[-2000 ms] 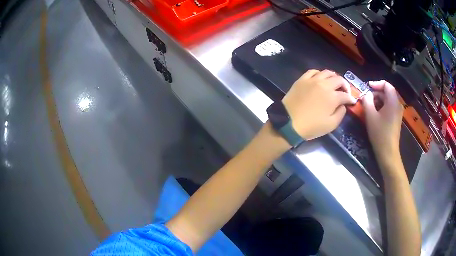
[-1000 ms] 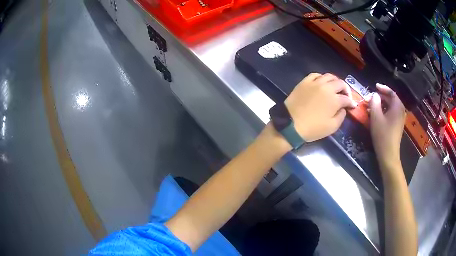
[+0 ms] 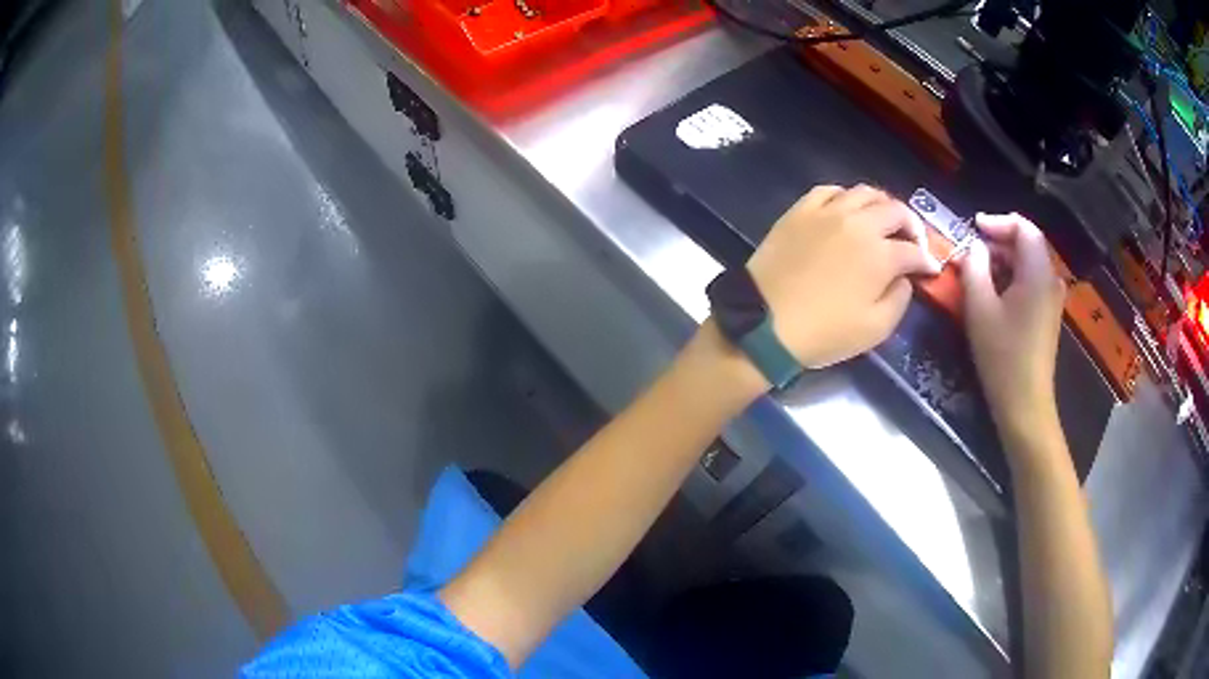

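My left hand (image 3: 838,281), bare with a dark watch on the wrist, is bent over an orange-brown carrier strip (image 3: 944,291) above the black work pad (image 3: 796,159). Its thumb and fingertips are pinched at the strip. My right hand (image 3: 1018,305) meets it from the other side, thumb and index finger close together at a small clear-silver plate (image 3: 939,219) with dark markings. The plate lies at the strip, between the two hands. Any tiny part between the fingertips is too small to make out. The fingers hide the middle of the strip.
Another orange-brown strip (image 3: 888,93) lies along the pad's far edge, and one (image 3: 1103,332) lies right of my right hand. The black inspection camera (image 3: 1061,106) stands behind. Red-orange bins (image 3: 530,40) are at the upper left on the steel bench (image 3: 583,133). Cables hang at the top.
The view shifts slightly between frames. Both hands stay at the same strip and plate, with only small fingertip movement.
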